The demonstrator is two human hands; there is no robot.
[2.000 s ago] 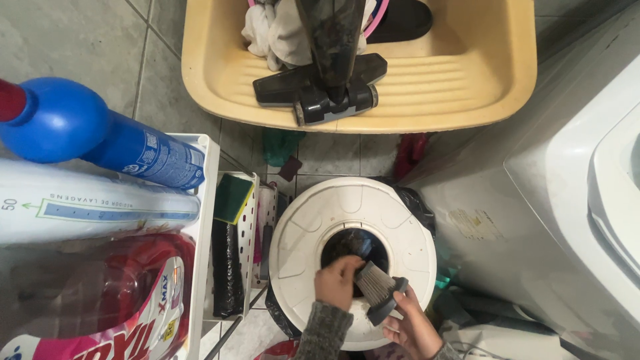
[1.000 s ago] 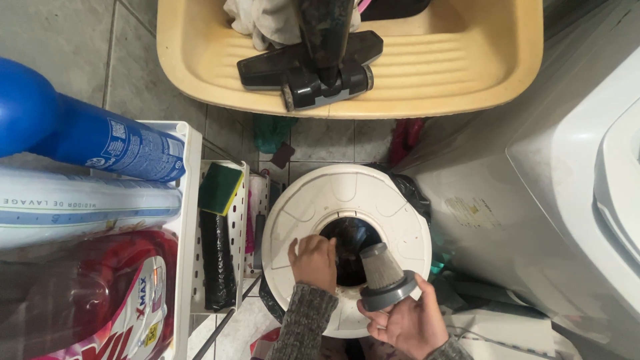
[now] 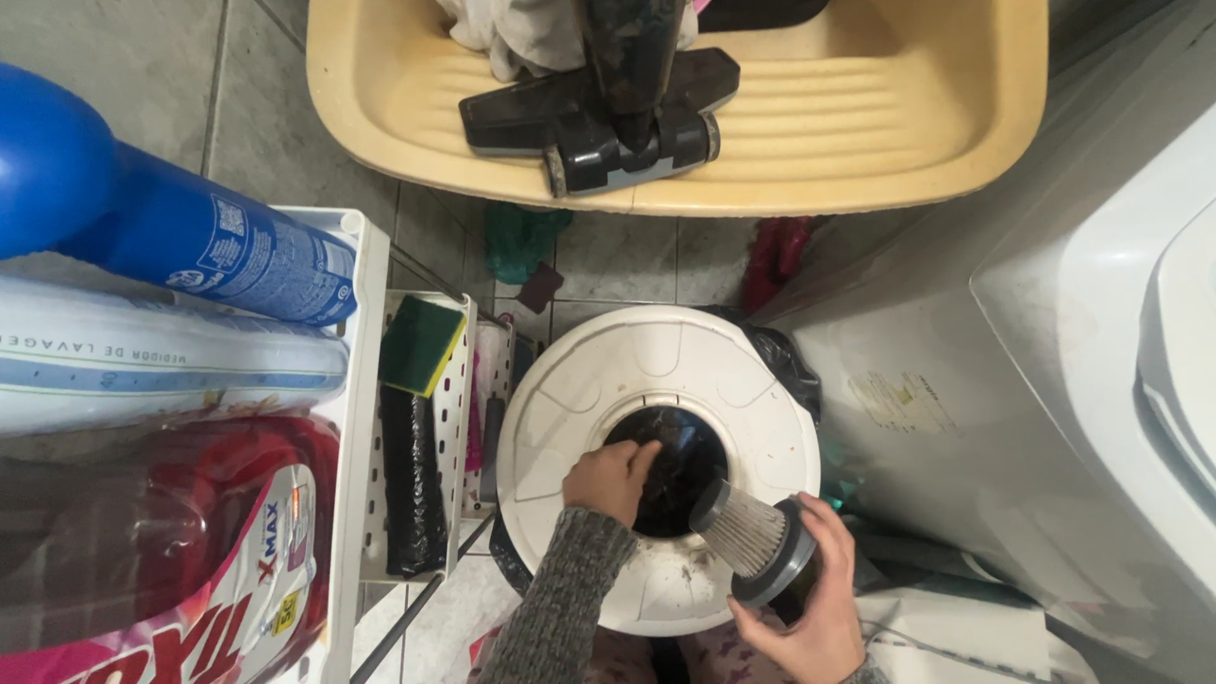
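Note:
My right hand [image 3: 817,589] grips the dark rim of a pleated vacuum cleaner filter [image 3: 750,537], which lies tilted with its narrow end toward the bin's opening. My left hand [image 3: 613,478] is over the left edge of that opening, fingertips bent together above the dark inside; whether a bit of dust is between them cannot be told. Below both hands stands a round bin with a white lid [image 3: 560,399], lined with a black bag [image 3: 784,361]. Grey dust lies on the lid near the filter. What is inside the bin is too dark to make out.
A yellowish washtub [image 3: 969,171] holds a black vacuum floor head [image 3: 622,142] and pale cloth [image 3: 513,33]. At left, a white shelf [image 3: 366,285] carries a blue bottle [image 3: 218,237] and a red detergent bottle [image 3: 247,494]; a sponge [image 3: 423,342] lies beside it. A white appliance [image 3: 950,380] stands at right.
The filter has turned from nearly upright to tilted, its narrow end toward the upper left. My left hand has moved from beside the filter to the left side of the bin's opening.

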